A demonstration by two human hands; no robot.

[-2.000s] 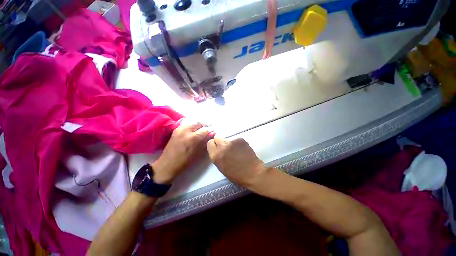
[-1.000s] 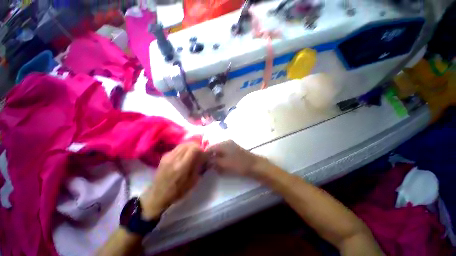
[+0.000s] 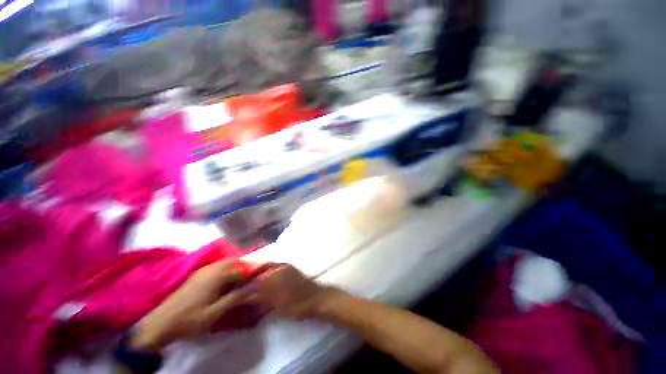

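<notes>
The picture is blurred. My left hand (image 3: 193, 303), with a dark watch at the wrist, pinches the bright pink garment (image 3: 131, 281), which is bunched at the left. My right hand (image 3: 288, 291) is close beside it and pinches the same pink edge; the fingertips and the seam are too blurred to tell apart. Both hands are in front of the white sewing machine (image 3: 270, 172). The needle area is blurred and hidden in glare.
The white table (image 3: 409, 259) runs to the right. An orange-red bag (image 3: 266, 109) is behind the machine. Yellow-orange material (image 3: 518, 161) lies at the right end. Pink cloth (image 3: 555, 340) and a white piece (image 3: 539, 280) are low at right.
The view has tilted up and shows more of the workshop behind the machine. The machine and both hands appear lower and further left; both hands stay on the pink cloth.
</notes>
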